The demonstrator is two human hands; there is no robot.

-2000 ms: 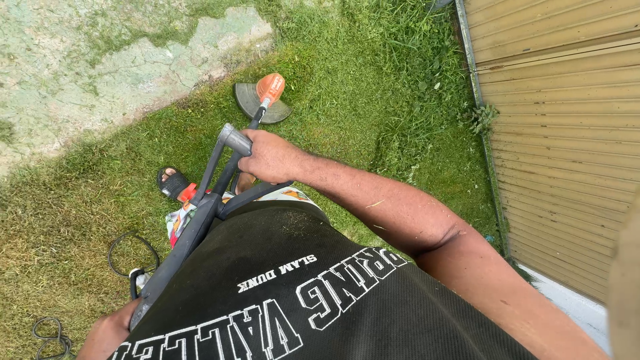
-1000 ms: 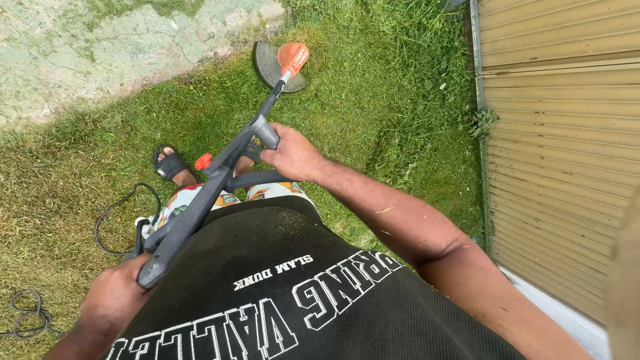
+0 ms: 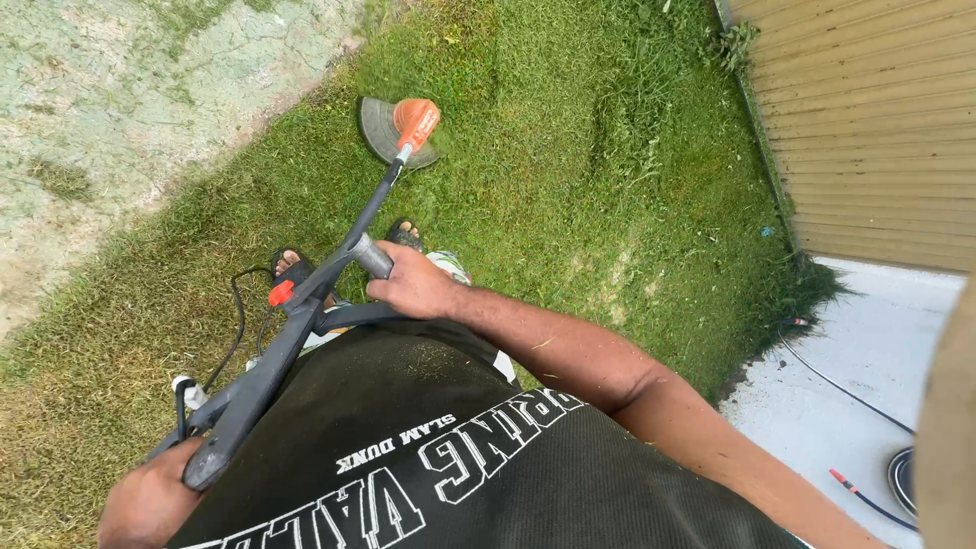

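Observation:
My right hand is closed around the grey front handle of a corded grass trimmer. At lower left, my left hand grips the rear of its dark body; its fingers are partly hidden. The shaft runs up and away to an orange trimmer head with a grey curved guard, low over the grass. A red knob sits on the shaft's side. A white plug connector with a black cord hangs beside the rear grip.
My sandalled feet stand on grass behind the trimmer head. Rough concrete lies upper left. Taller grass grows near a tan corrugated metal wall. A hose lies on pale paving at right.
The trimmer head swung right between the two earlier frames, and has since swung back left relative to my feet. Both hands keep their grips. The view has shifted, showing more pale paving.

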